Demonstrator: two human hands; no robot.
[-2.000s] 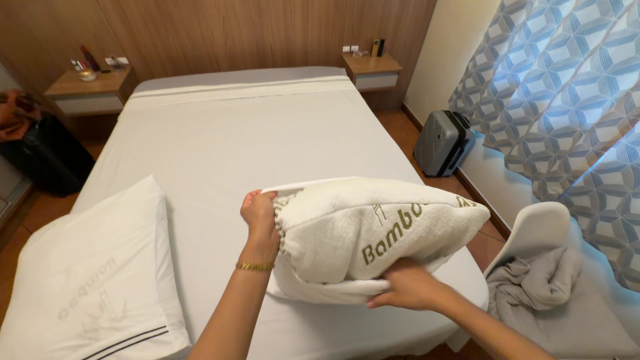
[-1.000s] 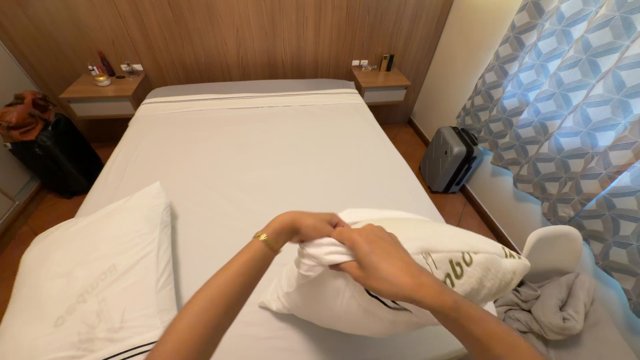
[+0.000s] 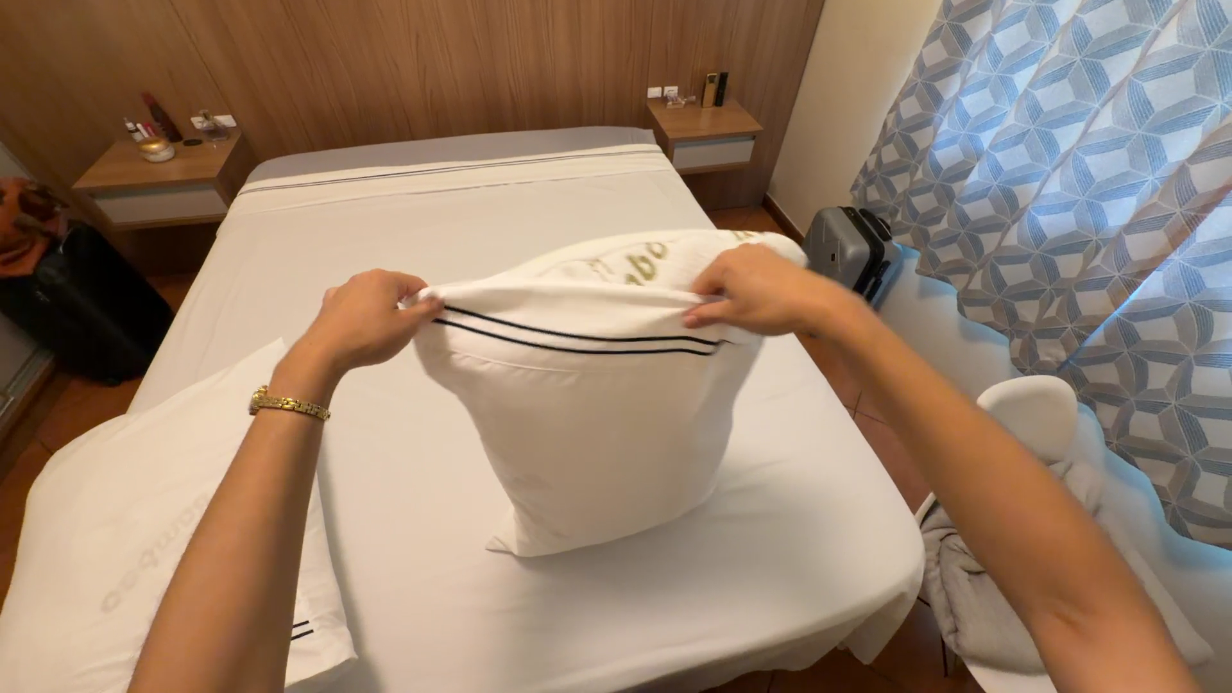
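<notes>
A white pillowcase (image 3: 597, 423) with two dark stripes along its opening stands upright on the bed's white sheet (image 3: 404, 597). Inside it is a white pillow (image 3: 616, 265), whose printed upper part shows above the hem. My left hand (image 3: 361, 318), with a gold bracelet at the wrist, pinches the left corner of the opening. At the right end of the hem, my right hand (image 3: 756, 289) grips the edge, its fingers on the pillow side and its thumb in front. A second pillow in a striped white case (image 3: 125, 520) lies flat at the left.
Wooden nightstands (image 3: 159, 168) (image 3: 707, 125) with small bottles flank the bed's head. A black suitcase (image 3: 82, 303) is at the left; a grey suitcase (image 3: 847, 250) stands right, below a patterned curtain (image 3: 1078, 192). A white chair (image 3: 1030, 409) bears a grey cloth (image 3: 972, 587).
The pillow, lying across both hands two seconds ago, is now upright with the case around most of it. My hands, together one second ago, have moved apart along the hem.
</notes>
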